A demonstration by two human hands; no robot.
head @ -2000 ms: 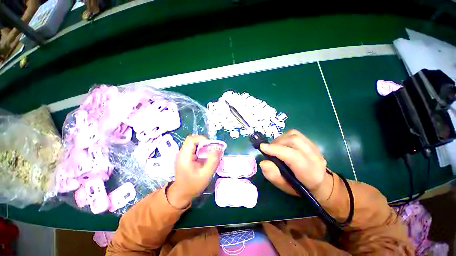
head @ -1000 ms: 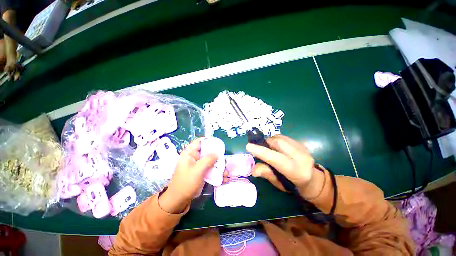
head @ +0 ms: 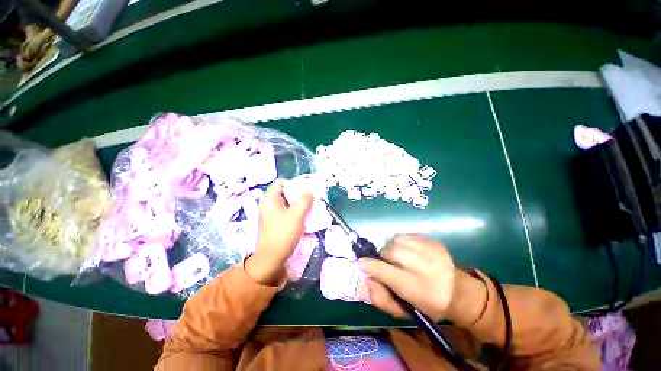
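My left hand holds a pale pink housing, washed out by glare, between thumb and fingers. My right hand grips the black handle of the soldering iron. Its metal tip points up and left and is at the right side of the held housing; whether it touches is unclear. Two housings lie on the bench below the iron, the nearer one in clear sight, the other partly behind the iron. Another pink piece shows beside my left wrist. The heap of small white pieces lies beyond my hands.
A clear bag of pink housings is left of my hands, with a bag of beige parts farther left. A black unit, a single pink piece and white sheets are at right. The iron's cord loops over my right wrist.
My right hand has moved nearer me, and the iron's tip has gone from over the white heap to the held housing. My left hand has raised that housing slightly. The view has shifted.
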